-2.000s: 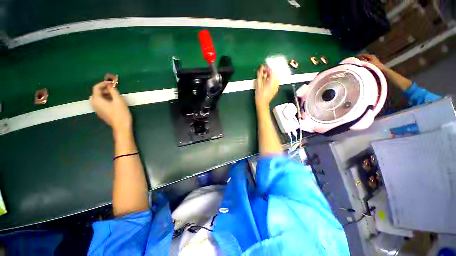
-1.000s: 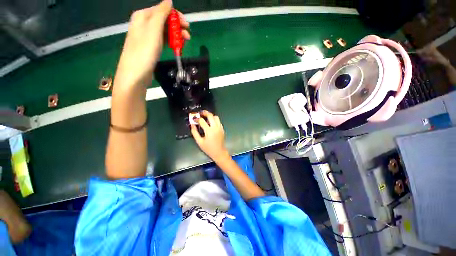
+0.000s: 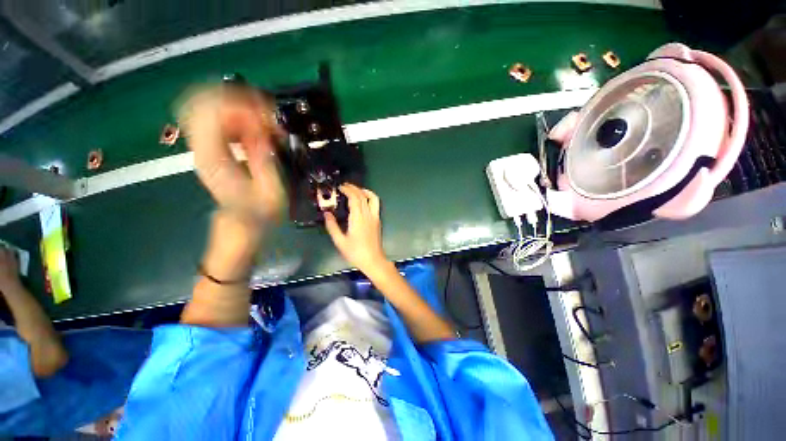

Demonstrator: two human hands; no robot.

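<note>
The black toggle clamp fixture (image 3: 315, 142) stands on the bench at the white belt edge. A small copper-coloured square part (image 3: 327, 200) sits in the nest at its near end. My right hand (image 3: 358, 226) has thumb and forefinger at the part's near and right edges. My left hand (image 3: 231, 155) is strongly blurred, raised at the left of the fixture. A reddish patch shows among its curled fingers, and the red clamp handle shows nowhere else, so the hand appears closed round it. The lever's exact angle is hidden.
Copper square parts lie on the green belt (image 3: 414, 65), at left (image 3: 95, 159) and right (image 3: 520, 72). A white power block (image 3: 517, 185) and pink fan (image 3: 629, 129) stand at right. A yellow-green label (image 3: 56, 263) and another person's arm (image 3: 33, 323) are at left.
Over two seconds, my left hand left the belt, gripped the raised red handle, then moved towards me and left. My right hand moved from the belt's right side to the nest. The view shifted.
</note>
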